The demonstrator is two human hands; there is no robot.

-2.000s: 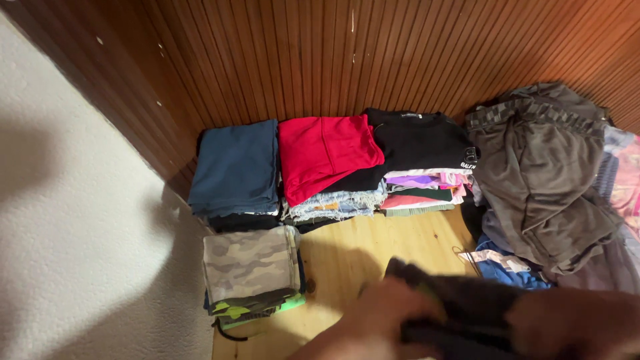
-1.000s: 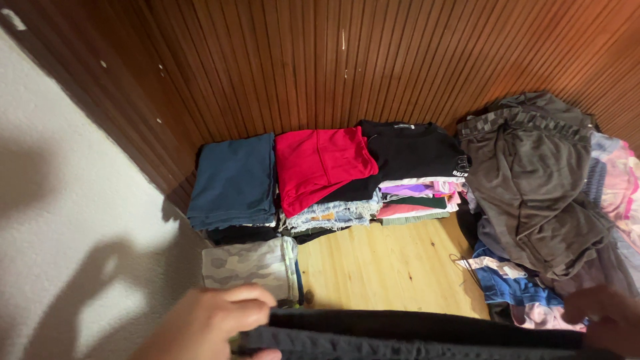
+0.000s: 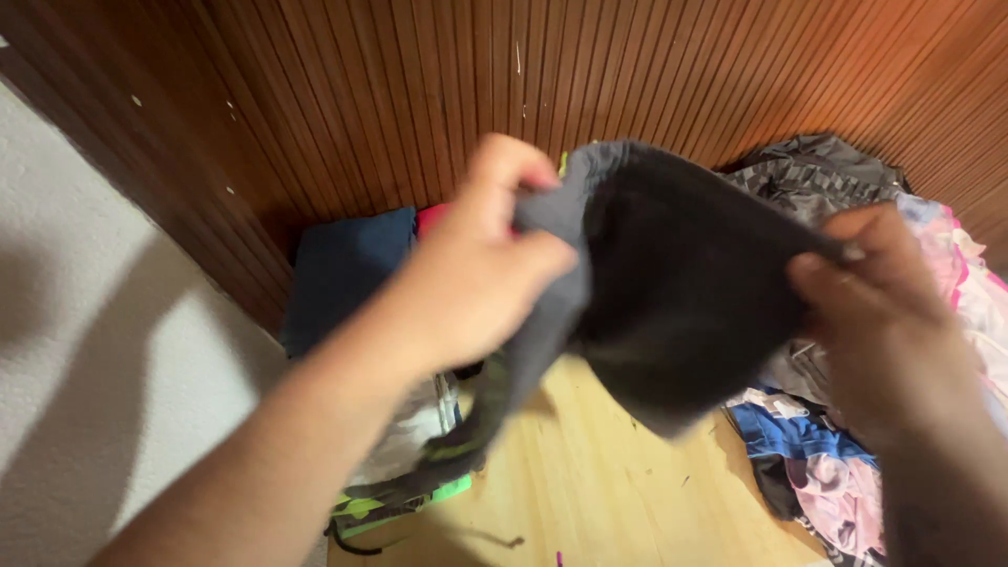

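Note:
A dark grey and black garment [image 3: 685, 291], blurred by motion, hangs in the air between my hands. My left hand [image 3: 480, 260] pinches its grey edge at the left between thumb and fingers. At the right, my right hand [image 3: 874, 291] grips the upper corner of the same piece. Behind my left forearm lies a folded dark blue garment [image 3: 346, 260], with a bit of red cloth [image 3: 431, 218] beside it. Below, a stack with light and green folded clothes [image 3: 370, 508] is partly covered by my left arm and the hanging cloth.
Brown grooved wood panelling [image 3: 441, 94] rises at the back, and a white textured wall [image 3: 87, 331] stands at the left. A loose heap of clothes, with dark grey shorts [image 3: 827, 177], blue cloth [image 3: 795, 433] and pink cloth [image 3: 843, 496], lies at the right on the light wooden surface [image 3: 598, 480].
Both hands have risen from the bottom of the view with the dark garment, which now hangs spread between them. It hides much of the back row of folded clothes seen before.

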